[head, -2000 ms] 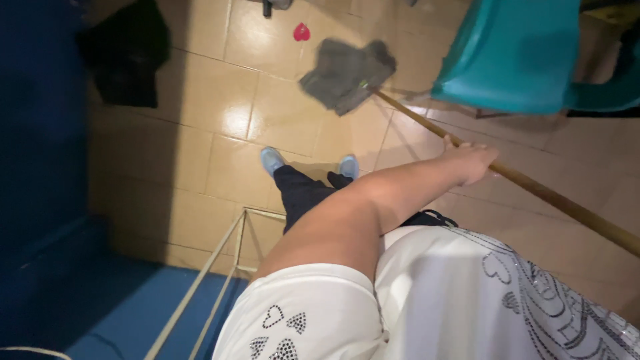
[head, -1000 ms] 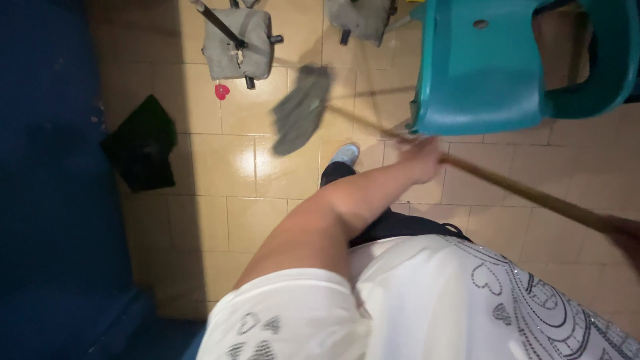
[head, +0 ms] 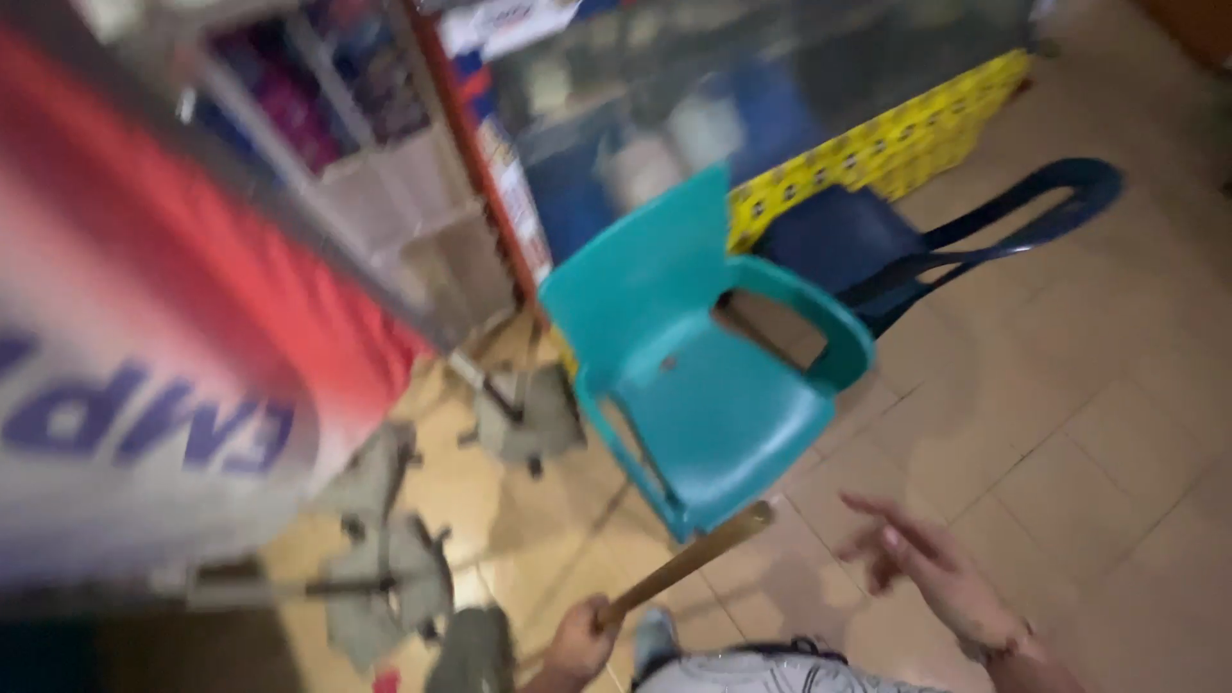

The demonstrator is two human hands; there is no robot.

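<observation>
Near the bottom centre my left hand [head: 580, 637] is closed around a wooden pole [head: 688, 568], whose upper end points toward the teal plastic chair [head: 722, 414]. A grey cloth mop head [head: 472, 654] shows low in the view, left of that hand. My right hand [head: 914, 558] is off the pole, to its right, with its fingers apart and nothing in them; it is slightly blurred.
Behind the teal chair are a dark blue chair [head: 847, 241] and a glass display case [head: 674, 106] with yellow trim. Weighted stand bases [head: 529, 419] and a red and white banner [head: 192, 337] are at left. The floor is tiled.
The view has swung widely, bringing the banner and display case in. One second ago the right hand was at the pole at the frame's edge; now it is off it.
</observation>
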